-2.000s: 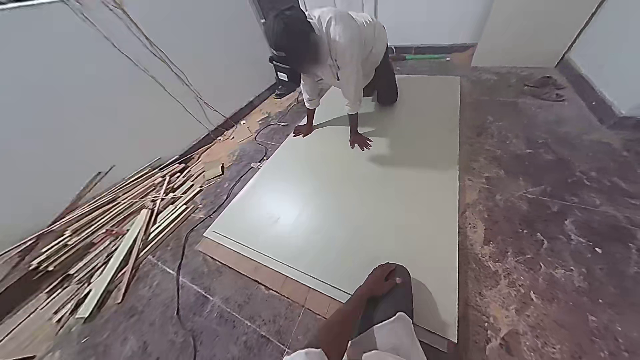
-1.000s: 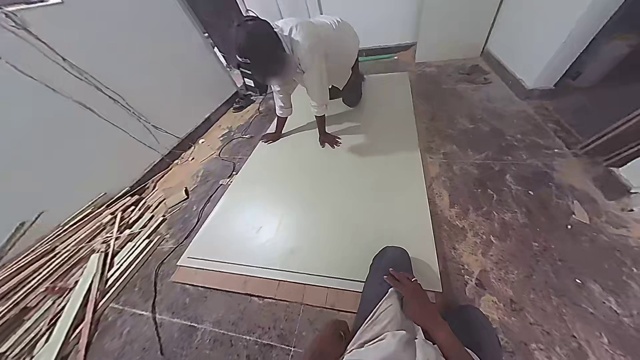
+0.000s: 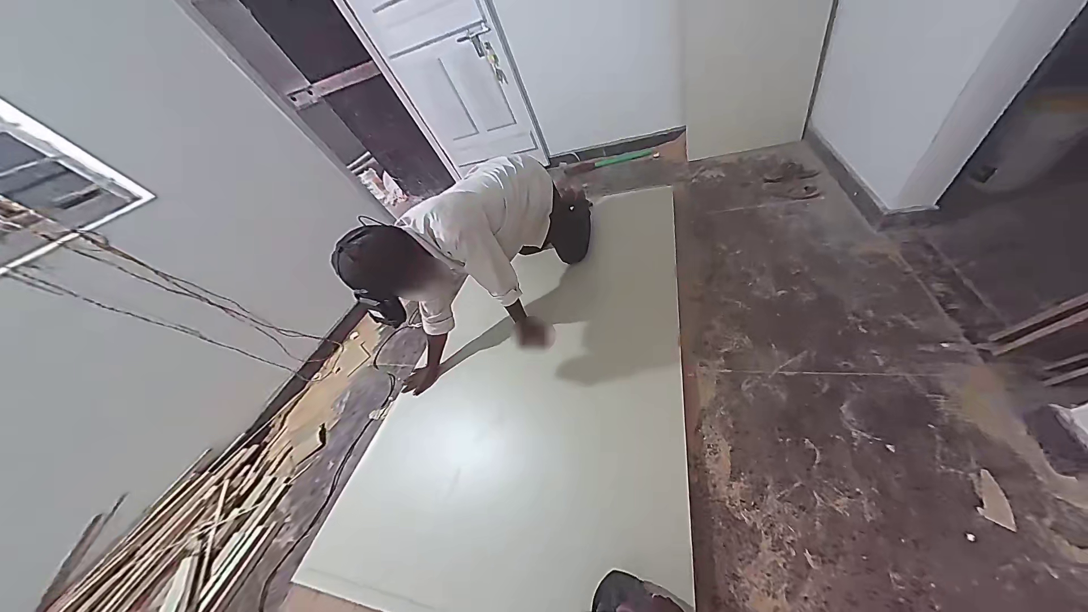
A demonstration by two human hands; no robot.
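Observation:
A large pale smooth board [image 3: 527, 459] lies flat on the floor. At the bottom edge my dark-clothed knee [image 3: 619, 589] is over its near right part. Beside the knee shows a small strip of what seems to be my right hand [image 3: 661, 597], mostly cut off by the frame; its fingers cannot be made out. My left hand is out of view. Across the board a person [image 3: 484, 221] in a white shirt and dark cap kneels and leans forward. One of that person's hands [image 3: 421, 379] is at the board's left edge, the other [image 3: 534, 333] on its surface.
Thin wood strips [image 3: 217, 527] are heaped along the left wall. A dark cable [image 3: 344, 463] runs on the floor beside the board. A white panelled door [image 3: 455, 81] stands behind the person. Sandals [image 3: 792, 185] and a pale scrap [image 3: 993, 501] lie on the stained floor at right.
The view has tilted up, so my knee and hand have mostly left the frame. Two seconds ago a hand of mine rested on the knee. The other person's head is bent lower over the board's left side.

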